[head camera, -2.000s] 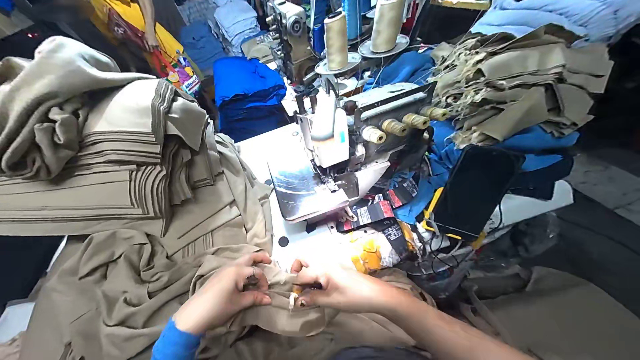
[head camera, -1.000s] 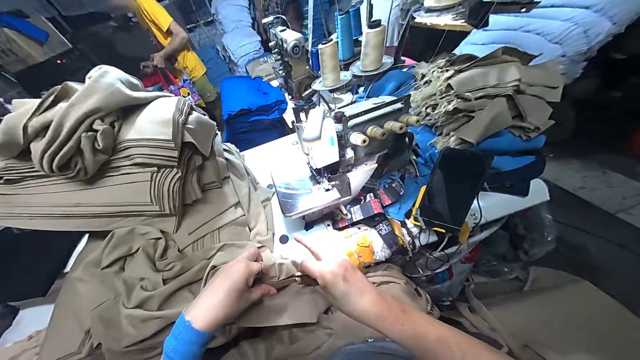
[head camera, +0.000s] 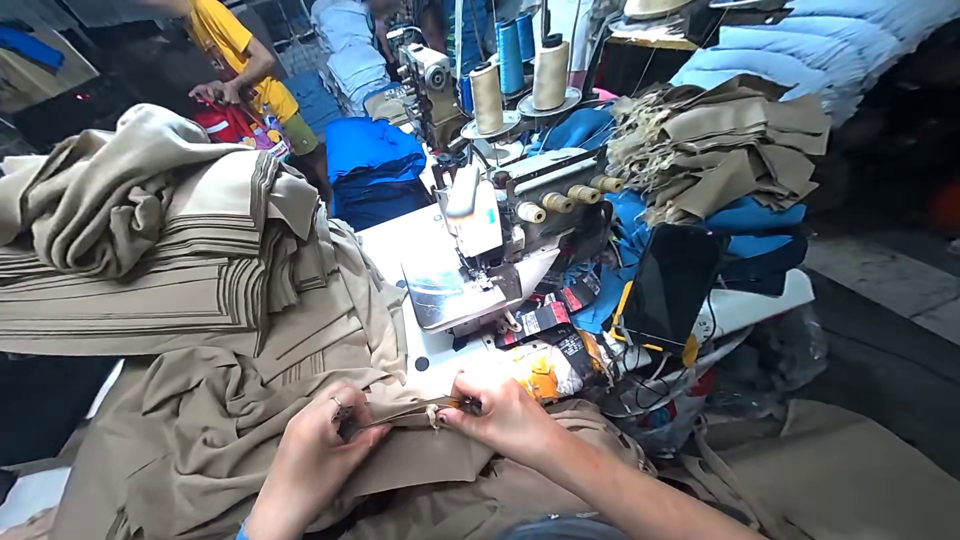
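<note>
My left hand (head camera: 322, 442), with a ring on one finger, pinches the edge of a khaki fabric piece (head camera: 420, 457) at the lower middle. Close by on the right, my right hand (head camera: 502, 420) holds the same edge near a small light tuft of thread (head camera: 433, 415). Something small and dark shows between the fingers of the right hand; I cannot tell what it is. Beyond both hands stands an overlock sewing machine (head camera: 480, 225) with its light on, its metal plate (head camera: 442, 292) bare of fabric. Crumpled khaki cloth (head camera: 202, 420) lies around the left hand.
Stacked khaki panels (head camera: 150, 300) rise at the left. A dark phone (head camera: 671, 281) in a yellow-edged holder stands right of the machine. Thread cones (head camera: 551, 75), blue folded cloth (head camera: 375, 161) and khaki scraps (head camera: 735, 142) lie beyond. A person in a yellow shirt (head camera: 225, 45) is at the back left.
Both hands stay on the khaki fabric. My right hand's index finger, extended toward the machine table one second ago, is now curled at the fabric edge. The person in yellow shows more fully than two seconds ago.
</note>
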